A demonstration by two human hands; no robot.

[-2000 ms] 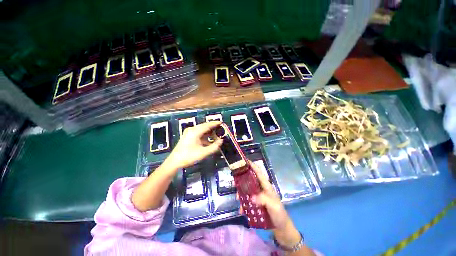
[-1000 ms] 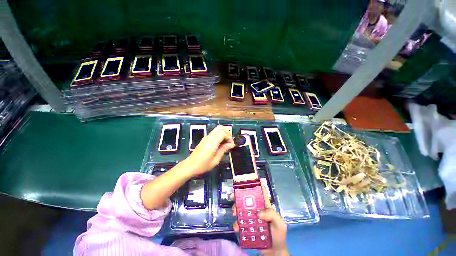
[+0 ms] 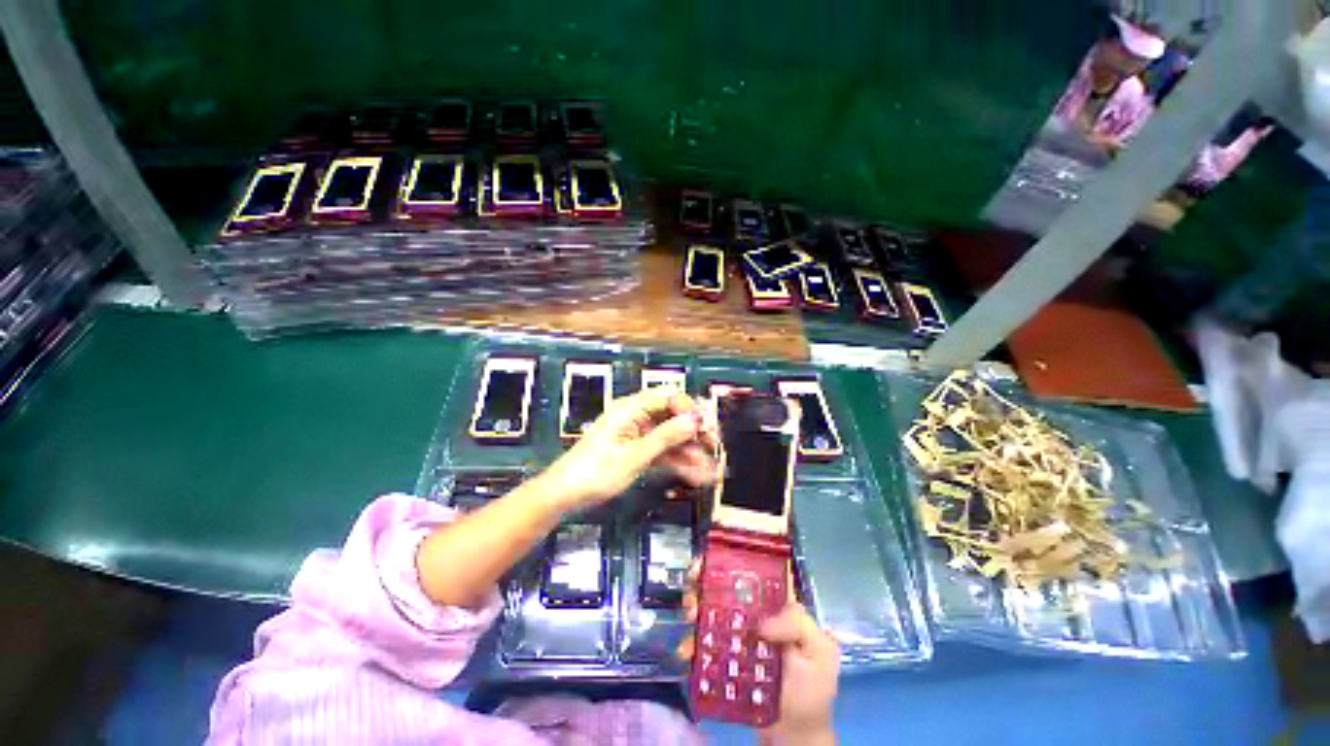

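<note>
My right hand (image 3: 799, 673) holds an opened dark red flip phone (image 3: 741, 627) upright by its keypad half. The phone's screen half is dark with a pale border. My left hand (image 3: 630, 449) is at the screen's upper left edge, with thumb and fingers pinched together. Whether a thin piece is between the fingertips cannot be told. Below is a clear blister tray (image 3: 858, 561) with phones in a back row and more in the front row, partly hidden by my hands and the phone.
Tangled cream-yellow frames (image 3: 1021, 496) lie in a clear tray at right. Stacked trays (image 3: 438, 277) with masked phones stand at back left. Loose phones lie on a brown board (image 3: 700, 318). A metal upright (image 3: 1087, 219) slants at right. A person (image 3: 1116, 102) is beyond it.
The phone has moved slightly right and its screen half has turned. My left hand has moved a little right and down, staying near the screen's upper left edge. The view has shifted slightly.
</note>
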